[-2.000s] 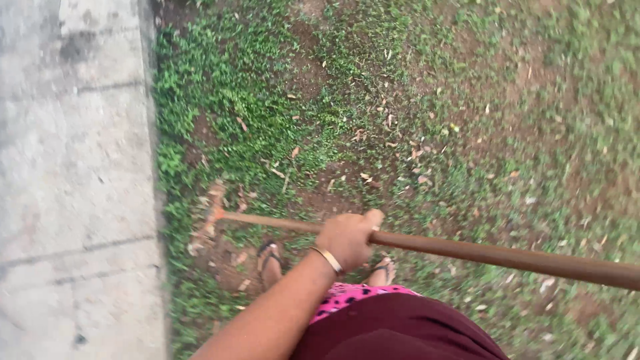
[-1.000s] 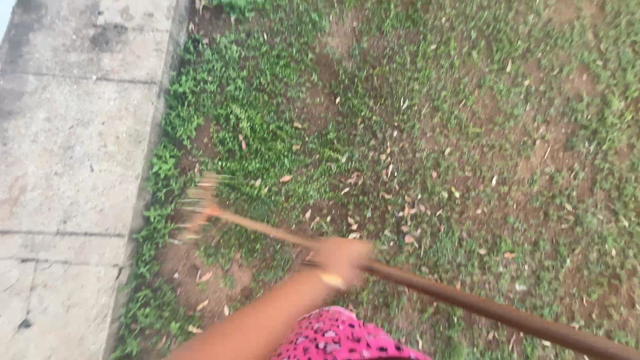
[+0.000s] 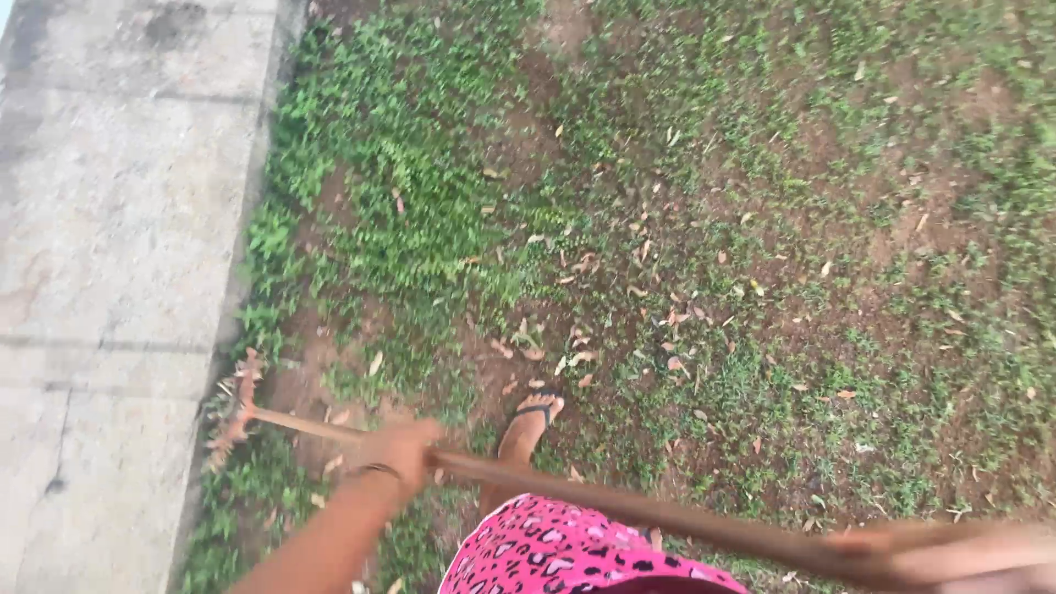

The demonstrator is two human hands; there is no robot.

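Note:
My left hand (image 3: 398, 455), blurred and with a band at the wrist, grips the long wooden handle (image 3: 627, 502) of a rake. The rake head (image 3: 238, 411), rusty-looking and with leaves about its tines, rests at the lower left beside the edge of the concrete slab. At the lower right my right hand (image 3: 932, 554), strongly blurred, is closed round the upper part of the handle. Dry leaves (image 3: 577, 355) lie scattered on the grass and bare soil to the right of the rake head.
A concrete walkway (image 3: 124, 247) runs along the left side, with low green weeds (image 3: 412, 198) along its edge. Patchy grass (image 3: 825, 330) covers the ground to the right. My foot in a dark flip-flop (image 3: 538, 410) stands below the middle, beside pink patterned clothing (image 3: 553, 549).
The rake head and my left hand have moved down and left relative to the walkway edge and weeds. My right hand has come into view on the handle.

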